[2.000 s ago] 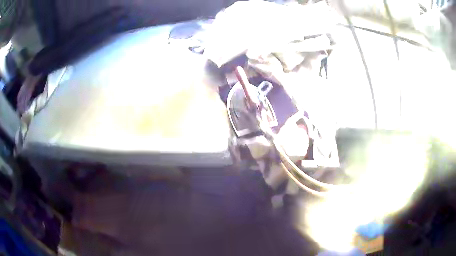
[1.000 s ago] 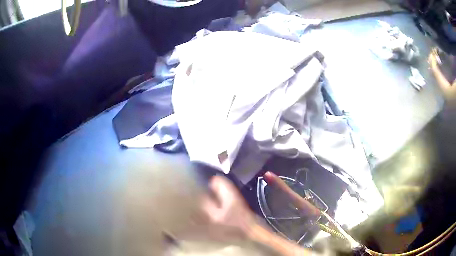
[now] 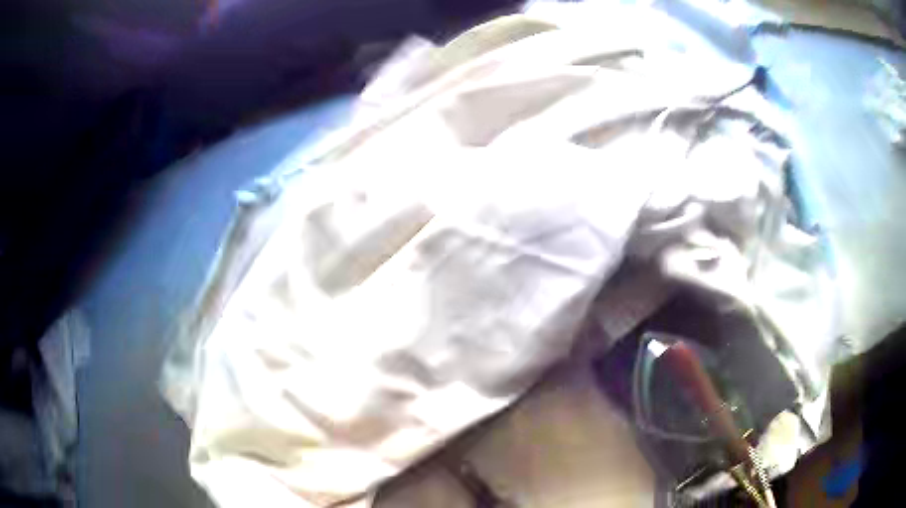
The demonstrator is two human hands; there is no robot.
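A large pale, off-white cloth [image 3: 497, 248] lies in loose, raised folds over the middle of the view, down to the bottom edge. A blurred skin-toned shape [image 3: 566, 446], perhaps a forearm, shows at the bottom centre against the cloth's lower edge. No hand or fingers can be made out, so I cannot tell which arm it is or whether a hand is under the cloth. Neither my left hand nor my right hand shows. No shears are seen.
The steam iron [image 3: 695, 382], with a dark red handle and yellowish hose, stands at the lower right by dark purple-grey cloth [image 3: 750, 322]. More crumpled pale cloth lies above it. The blue-grey table surface [image 3: 134, 327] shows at left. A blue patch [image 3: 842, 479] is at the lower right corner.
The pale cloth, earlier heaped at upper centre, now spreads down and left across the table. The blurred hand by the iron and the hand at the right edge no longer show.
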